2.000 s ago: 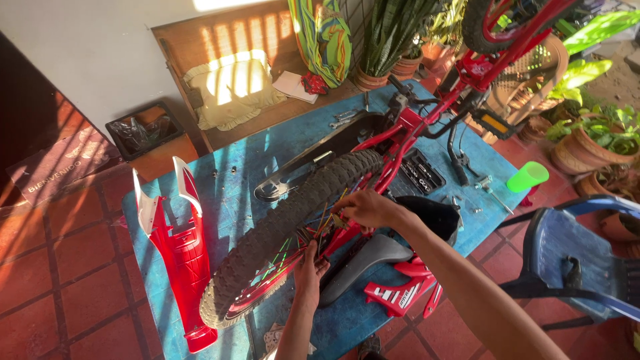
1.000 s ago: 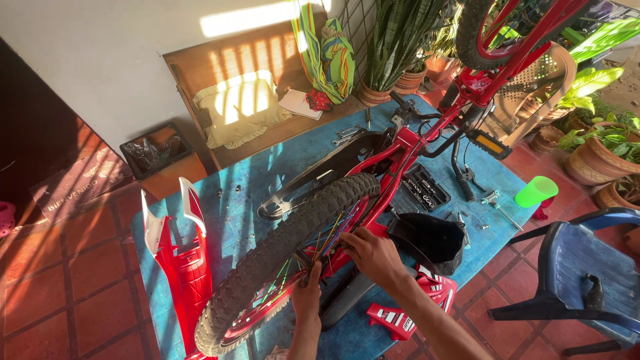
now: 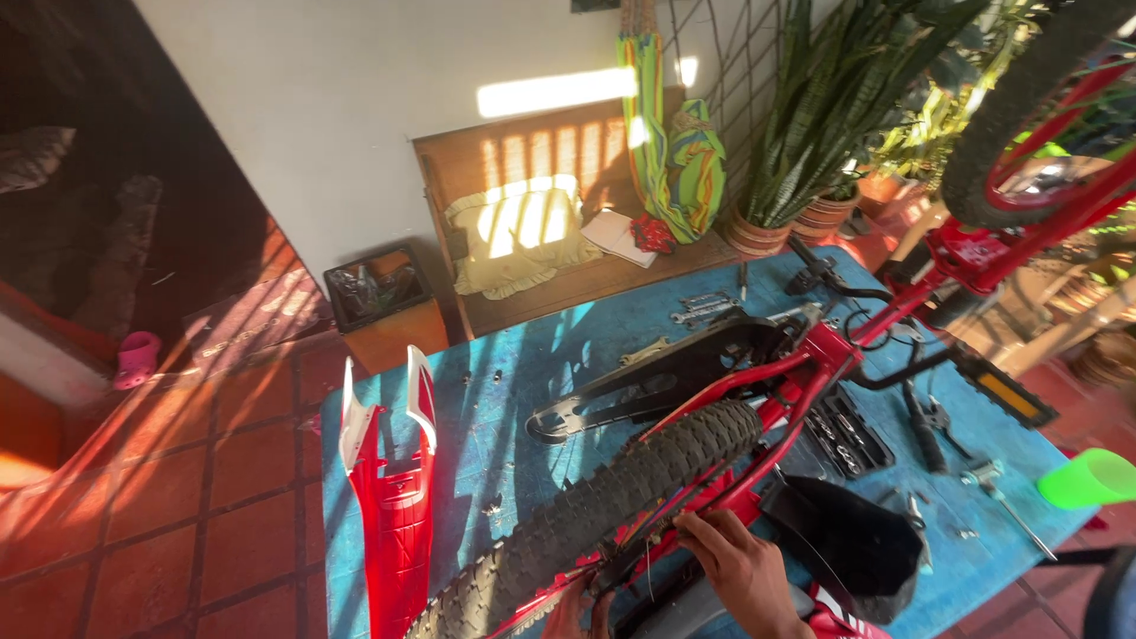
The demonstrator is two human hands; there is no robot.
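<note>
A red bicycle frame (image 3: pixel 830 351) lies across the blue table, its knobbly rear tire (image 3: pixel 612 497) toward me. My right hand (image 3: pixel 732 559) is at the wheel's hub side, its fingertips together near a thin cable; whether they pinch it is unclear. My left hand (image 3: pixel 577 612) is low by the hub, partly cut off by the frame's bottom edge and partly behind dark parts. Under my right hand lies a dark bicycle saddle (image 3: pixel 674 603). A black chain guard (image 3: pixel 652 382) rests beyond the tire.
On the blue table (image 3: pixel 461 497) are a red and white plastic fender (image 3: pixel 399 515), a black socket set (image 3: pixel 848 435), wrenches (image 3: pixel 706 306), a black pouch-like item (image 3: pixel 843 541) and a green cup (image 3: pixel 1087 479). A pedal (image 3: pixel 1003 390) juts out at the right. Beyond stands a wooden bench (image 3: pixel 524 302).
The view has swung toward the left, showing more of the doorway. My right hand has stayed close to the hub, and my left hand is now lower in view, partly out of it.
</note>
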